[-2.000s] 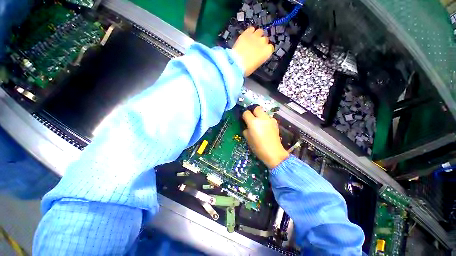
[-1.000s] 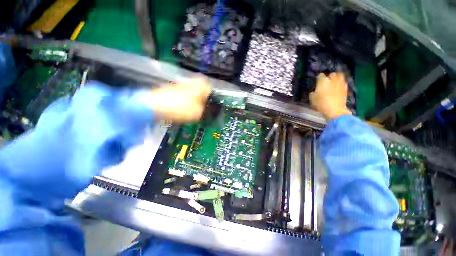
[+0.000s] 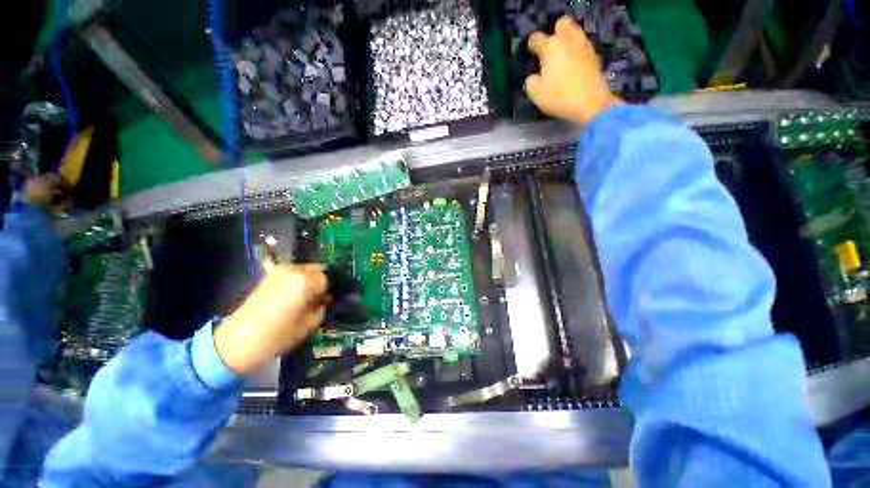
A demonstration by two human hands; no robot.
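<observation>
The green circuit board (image 3: 429, 276) lies in a black carrier (image 3: 491, 338) in front of me. My left hand (image 3: 277, 315) is over the board's left side, with blurred dark shapes at its fingertips; whether these are finger cots or a held part I cannot tell. My right hand (image 3: 572, 76) reaches into the right bin of dark grey block components (image 3: 625, 52). Its fingertips blend into the dark parts, so its grip is unclear. A narrow green strip with pale spots (image 3: 353, 186) lies along the board's far edge.
The middle bin holds small silver-white components (image 3: 429, 67); the left bin holds grey blocks (image 3: 291, 81). A coiled blue cord (image 3: 221, 86) hangs at left. Green and metal clamps (image 3: 405, 393) sit at the carrier's near edge. Other boards (image 3: 844, 233) lie right and left. Another person's hand (image 3: 43, 191) shows far left.
The view has shifted right. My left hand has moved from near the far edge to over the board's left side. My right hand went from the board to the right bin and stays there.
</observation>
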